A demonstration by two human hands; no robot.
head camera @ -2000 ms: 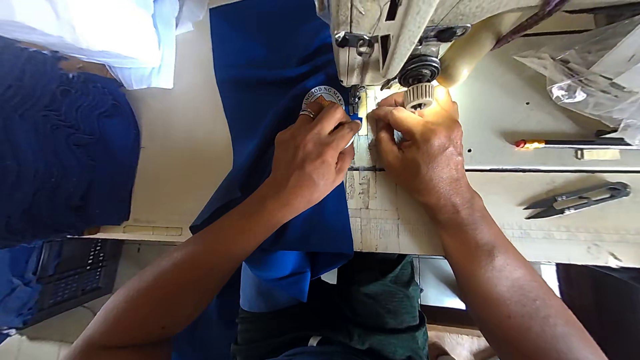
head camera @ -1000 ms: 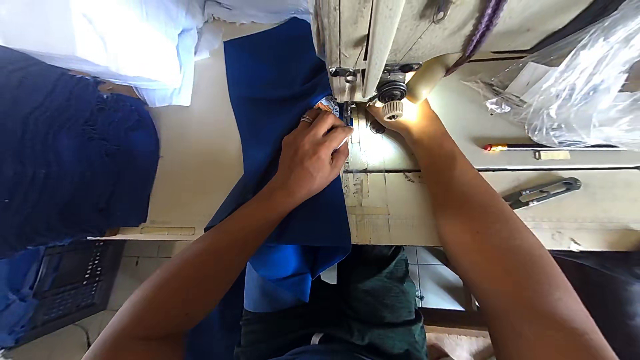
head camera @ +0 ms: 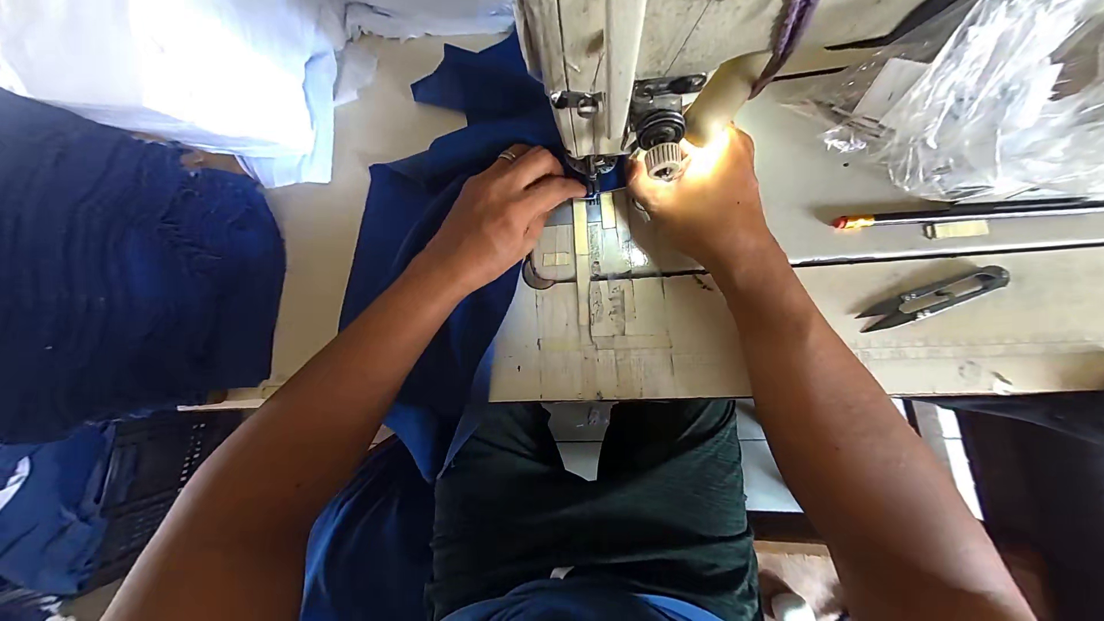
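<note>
Blue fabric (head camera: 431, 198) lies bunched to the left of the presser foot (head camera: 592, 179) of a sewing machine (head camera: 595, 69) and hangs over the table's near edge. On it rests my left hand (head camera: 509, 211), a ring on one finger, its fingertips pressing the cloth right beside the foot. My right hand (head camera: 703, 198) is on the other side of the needle area, behind the ribbed knob (head camera: 664, 161) and under the bright lamp. A bit of blue cloth shows between foot and right fingers; whether those fingers grip it is hard to tell.
Thread snips (head camera: 936, 297) and a pencil (head camera: 906, 217) lie at the right, below clear plastic bags (head camera: 975, 112). Stacked dark blue fabric (head camera: 129, 259) and white cloth (head camera: 172, 78) fill the left. A black crate (head camera: 151, 483) stands below the table's left edge.
The blue fabric has been turned and bunched; its upper end now has a notched outline. The round patch seen on it earlier is out of sight. Both hands stay near the presser foot.
</note>
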